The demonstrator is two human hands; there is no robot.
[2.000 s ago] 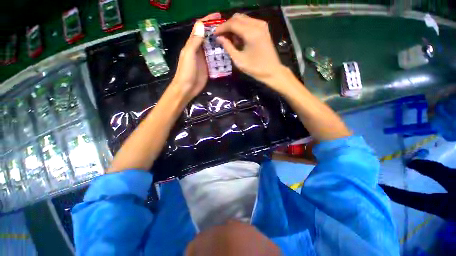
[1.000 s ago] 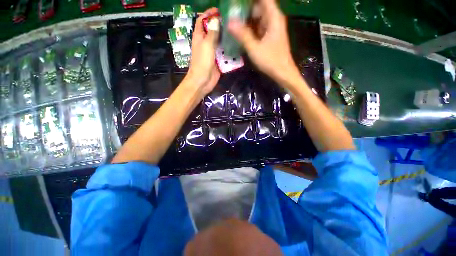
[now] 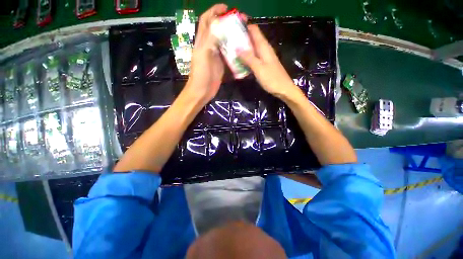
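Note:
A part-assembled phone [image 3: 233, 43] with a red rim and a bright, blurred face is held between both hands above the black blister tray [image 3: 223, 164]. My left hand [image 3: 207, 58] grips its left side. My right hand [image 3: 261, 63] holds its lower right side, with the fingers at its edge. Green circuit boards [image 3: 183, 43] lie one above the other on the tray, just left of my left hand. The phone's underside is hidden.
A clear blister tray [image 3: 53, 169] of boards lies at left. At right are a loose board [image 3: 356, 92] and a stack of keypads [image 3: 382, 117]. Red-rimmed units [image 3: 86, 8] stand on the green line at the top left. A person's blue sleeve [image 3: 451, 172] shows at far right.
The green board that my right hand held over the housing is no longer seen apart from it. Both hands now close around the tilted phone. The view has shifted slightly.

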